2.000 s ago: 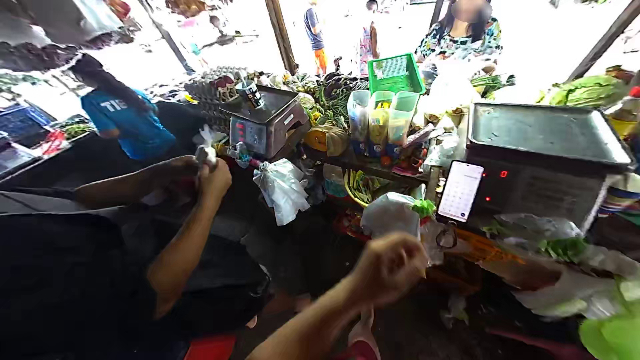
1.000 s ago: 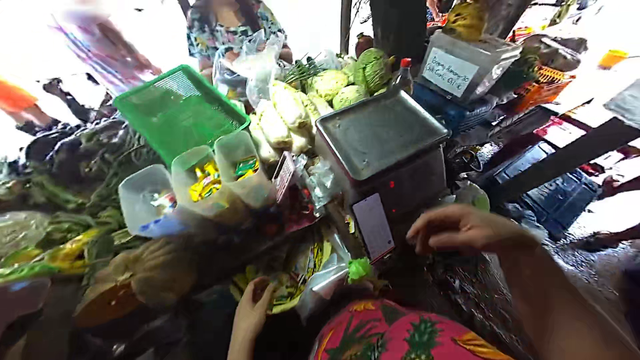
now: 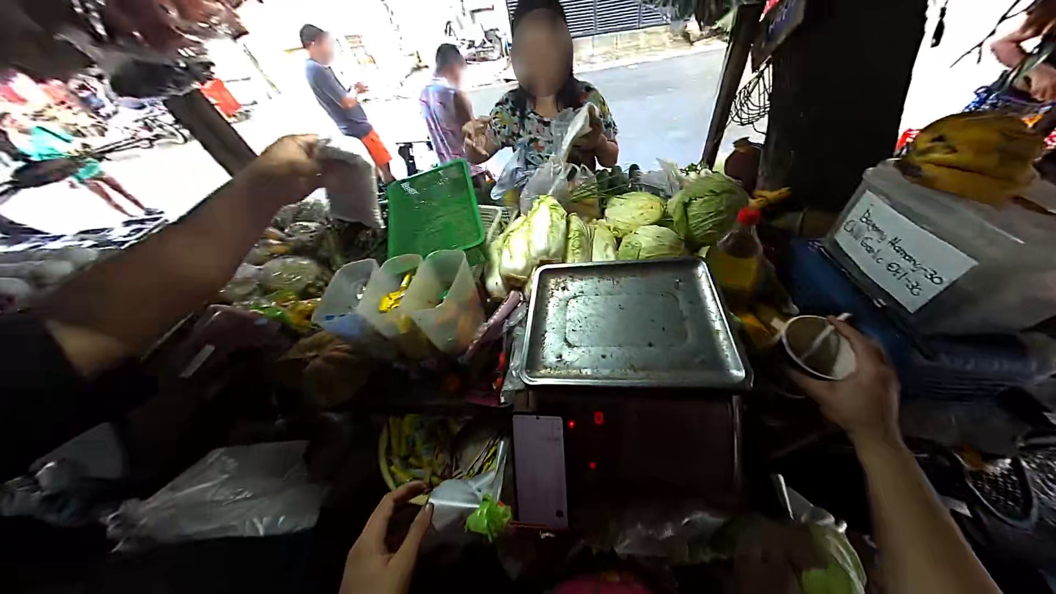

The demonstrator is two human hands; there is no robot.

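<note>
My right hand (image 3: 866, 384) grips a cup (image 3: 817, 346) with a thin stick or spoon handle in it, right of the weighing scale's metal tray (image 3: 631, 322). At the bottom, my left hand (image 3: 392, 536) has its fingers apart, holding nothing, beside a clear plastic bag (image 3: 462, 495) and a green leafy piece (image 3: 488, 518). A smartphone (image 3: 540, 470) leans upright against the front of the scale, left of its red display digits. Behind the scale lie napa cabbages (image 3: 536, 239) and round cabbages (image 3: 648, 227).
A co-worker's arm (image 3: 173, 239) reaches in from the left with a plastic bag (image 3: 351, 181). Plastic containers (image 3: 445, 305) and a green basket (image 3: 436, 210) stand left of the scale. A person (image 3: 544, 115) stands across the stall. A bottle (image 3: 737, 256) and a lidded box (image 3: 932, 247) are on the right.
My right hand, empty in front of the scale a second ago, has moved to the scale's right side and taken hold of the cup. The co-worker's arm has come into view. The view has swung left.
</note>
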